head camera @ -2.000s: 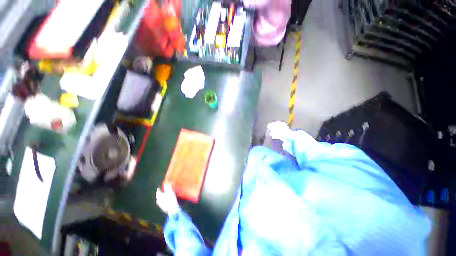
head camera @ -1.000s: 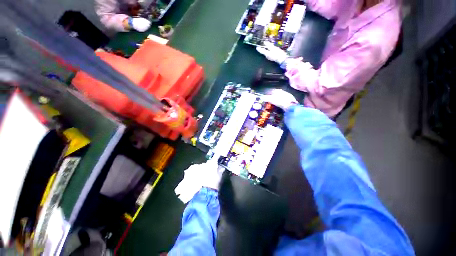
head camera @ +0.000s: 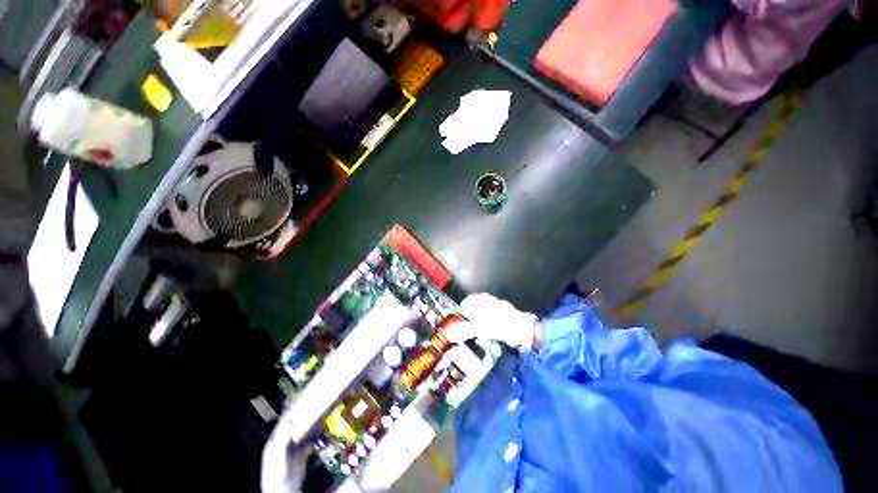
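Observation:
A green power supply board (head camera: 380,279) is tilted at the bench's near edge, partly over the orange-red pad (head camera: 419,256). My right hand (head camera: 491,322), in a white glove, grips its upper right corner beside the orange-red chokes (head camera: 428,354). My left hand (head camera: 280,460), a blurred white glove shape, is at the board's lower left edge, partly cut off by the picture's bottom; its fingers are not clear. A long white heat sink (head camera: 351,361) crosses the board. A small green cup (head camera: 491,191) and a white wipe (head camera: 476,120) lie on the bench.
A round desk fan (head camera: 243,202) stands left of the bench mat. A dark bin with a yellow edge (head camera: 348,96) is behind it. At top right are a reddish pad (head camera: 605,46) and a person's pink sleeve (head camera: 770,48). Yellow-black tape (head camera: 717,214) marks the floor.
The view has swung back from the coworker's side to the bench with the cup. The board, earlier on the bench beside the coworker, is now held at the pad.

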